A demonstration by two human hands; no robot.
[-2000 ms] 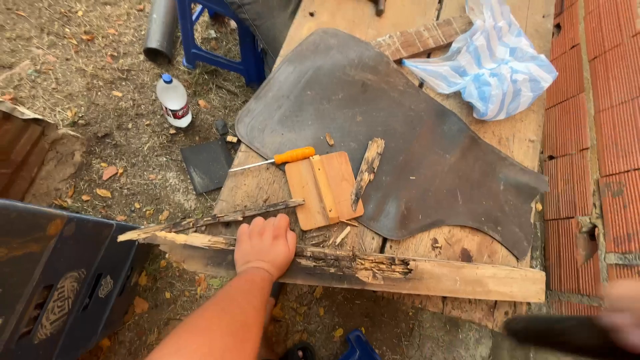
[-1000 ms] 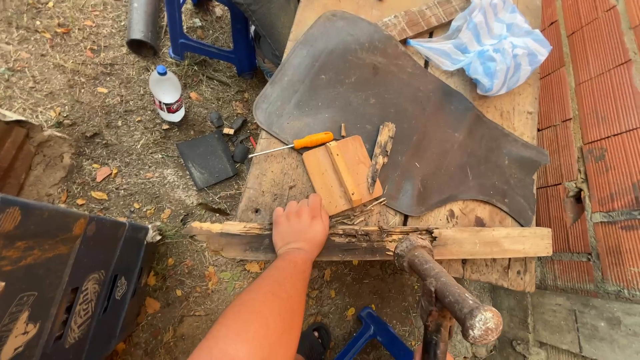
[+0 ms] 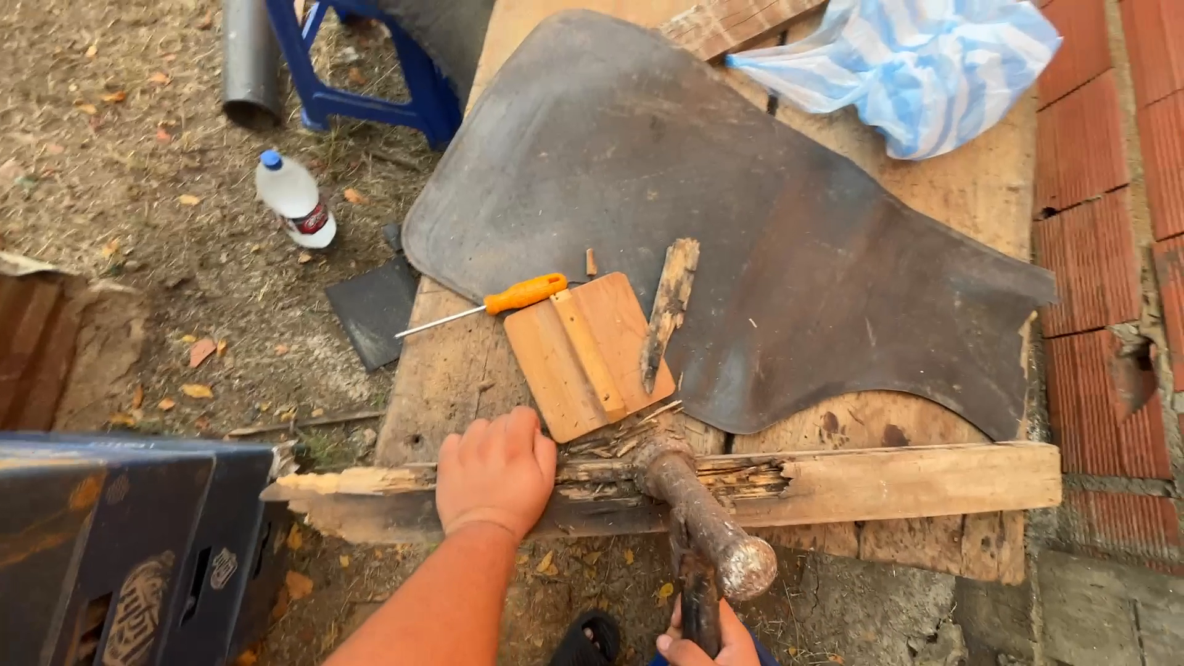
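My left hand (image 3: 495, 472) grips a long, partly rotted wooden board (image 3: 879, 483) lying along the table's near edge. At the bottom, my right hand (image 3: 708, 638) is closed around the handle of a rusty hammer (image 3: 698, 513), whose far end meets the splintered part of the board. Beyond the board is a square wooden piece (image 3: 592, 356) with a strip across it. A screwdriver with an orange handle (image 3: 525, 294) rests against its upper left corner, and a rotted wood splinter (image 3: 670, 310) overlaps its right side. A dark, worn sheet (image 3: 740, 222) covers much of the table.
Around the wooden table (image 3: 435, 370) are a plastic bottle (image 3: 298, 203), a blue stool (image 3: 370, 109), a grey pipe (image 3: 252, 65) and dark crates (image 3: 157, 546). A striped plastic bag (image 3: 925, 74) lies at the back right, beside hollow bricks (image 3: 1078, 250).
The hammer, blurred at the right edge two seconds ago, is now over the board. The splintered end at the left is shorter than in the earliest frame. My left hand still holds the board.
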